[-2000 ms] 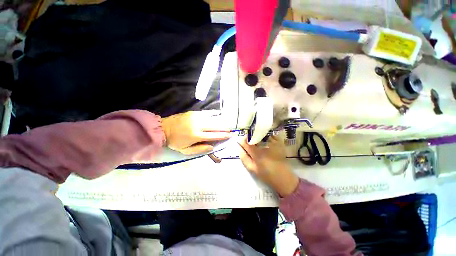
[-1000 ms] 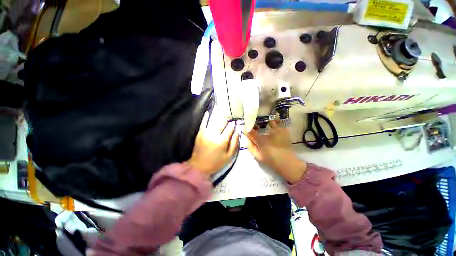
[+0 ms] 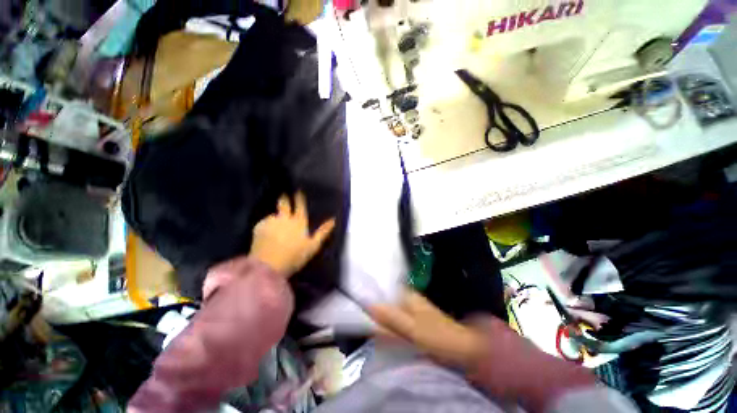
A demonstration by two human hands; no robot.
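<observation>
The black garment piece (image 3: 202, 185) lies in a dark heap left of the needle area. A wide white band (image 3: 373, 218), dark along its right edge, runs from the presser foot area (image 3: 396, 121) down over the table's front edge towards the lap. My left hand (image 3: 291, 238) rests on the black garment with its fingers spread. My right hand (image 3: 424, 324) is blurred at the band's lower end, fingertips against its edge; whether they grip it is unclear. The needle tip cannot be made out.
Black scissors (image 3: 505, 117) lie on the machine bed below the HIKARI head (image 3: 533, 40). A small tray of metal parts (image 3: 705, 98) is at the right. Red-handled scissors (image 3: 570, 343) and striped cloth (image 3: 695, 355) are below the table. Cardboard with orange-brown tape (image 3: 145, 270) is at the left.
Both hands have left the needle area: my left moved onto the garment, my right down towards the lap. The white band now stretches towards me. The view has shifted left and down.
</observation>
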